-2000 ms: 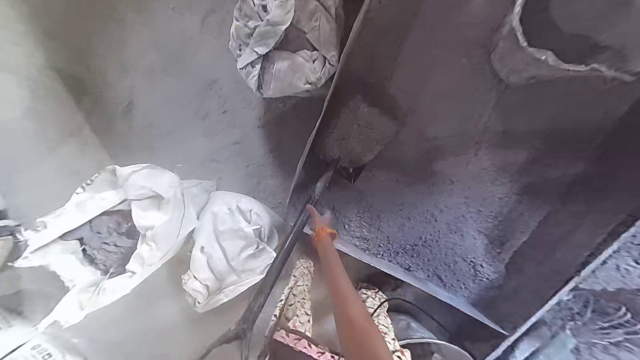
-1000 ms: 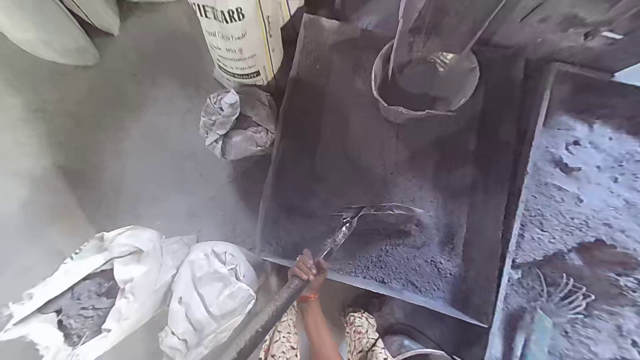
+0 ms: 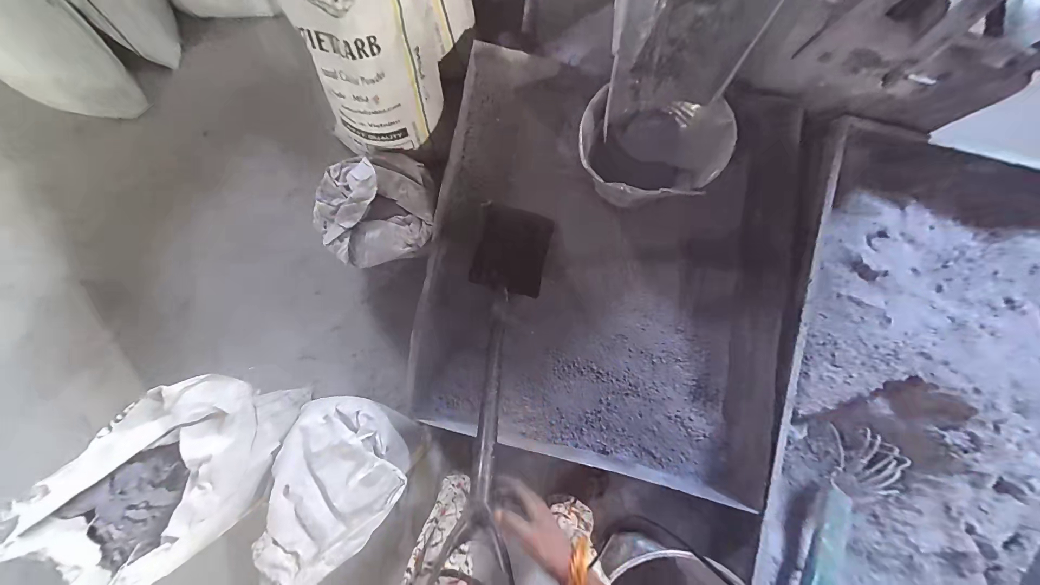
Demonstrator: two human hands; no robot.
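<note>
A long-handled shovel reaches up the picture in the head view, its dark square blade (image 3: 512, 248) over the left part of a shallow metal tray (image 3: 626, 475). Grey granular material (image 3: 626, 390) lies at the tray's near end. My right hand (image 3: 532, 524), with an orange band at the wrist, is blurred beside the lower part of the shovel's shaft (image 3: 489, 390); its fingers look apart and not wrapped round the shaft. The end of the handle runs toward the bottom edge. My left hand is out of view.
A round container (image 3: 658, 191) stands at the tray's far end under a metal chute (image 3: 650, 49). Left are a crumpled sack (image 3: 374, 211), a printed sack (image 3: 378, 81), an opened white sack (image 3: 211, 422) and another white sack (image 3: 341, 471). A second tray (image 3: 804, 333) with pale powder lies right.
The shovel blade has moved to the left over the tray. My right hand, earlier closed around the shaft, is now lower with its fingers apart. The view has shifted since the oldest frame.
</note>
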